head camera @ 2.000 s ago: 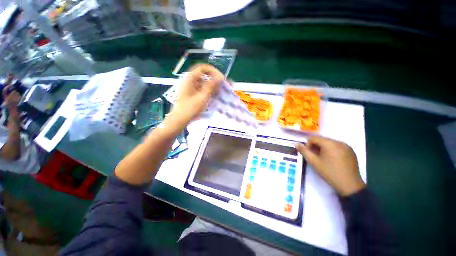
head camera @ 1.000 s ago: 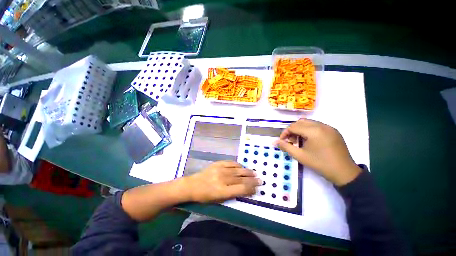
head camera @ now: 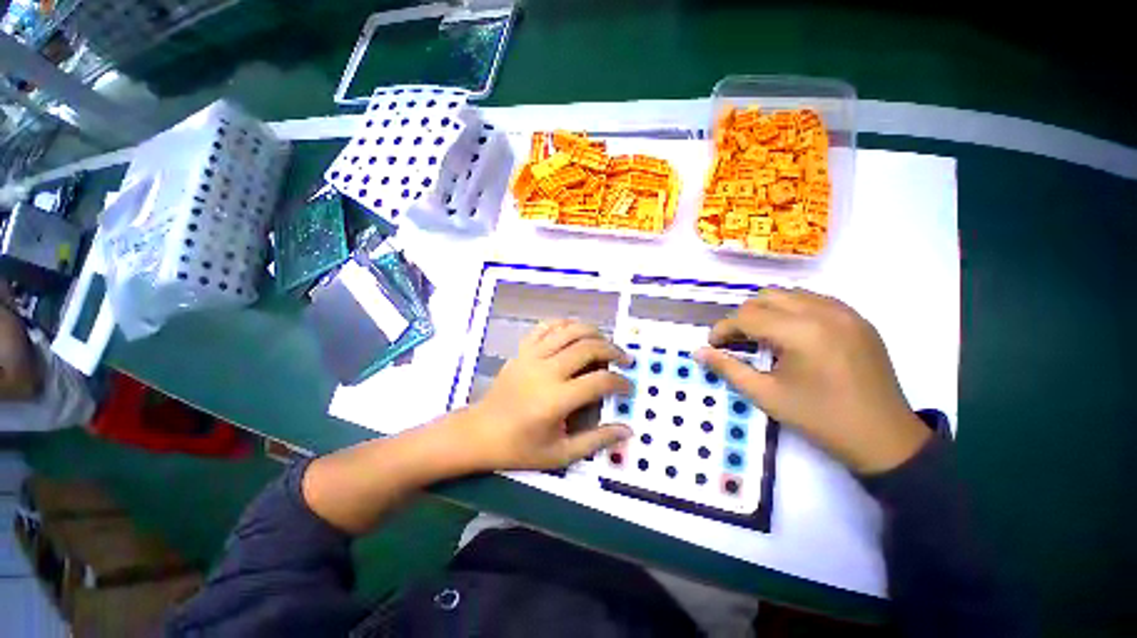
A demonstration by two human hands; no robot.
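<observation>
A white rubber keypad (head camera: 676,430) with rows of black dots lies in the right part of the white housing (head camera: 620,305). Blue and reddish keys show faintly through its side and top edges. My left hand (head camera: 549,396) rests palm down with spread fingertips along the keypad's left edge, covering part of the grey-brown left panel (head camera: 524,312). My right hand (head camera: 817,374) has its thumb and forefinger slightly apart at the keypad's upper right edge and covers that corner. The dark display window (head camera: 680,309) shows above the keypad.
Behind the housing stand two clear tubs of orange keycaps (head camera: 599,187) (head camera: 767,187). Left of them is a spare keypad stack (head camera: 405,150), with green and grey boards (head camera: 362,318) nearer me. A bagged keypad bundle (head camera: 200,218) stands far left. An empty frame (head camera: 349,69) lies at the back.
The keypad was lifted in my left hand and now lies over the key area. My left hand has since shifted up to its left edge. My right hand stays near its upper right.
</observation>
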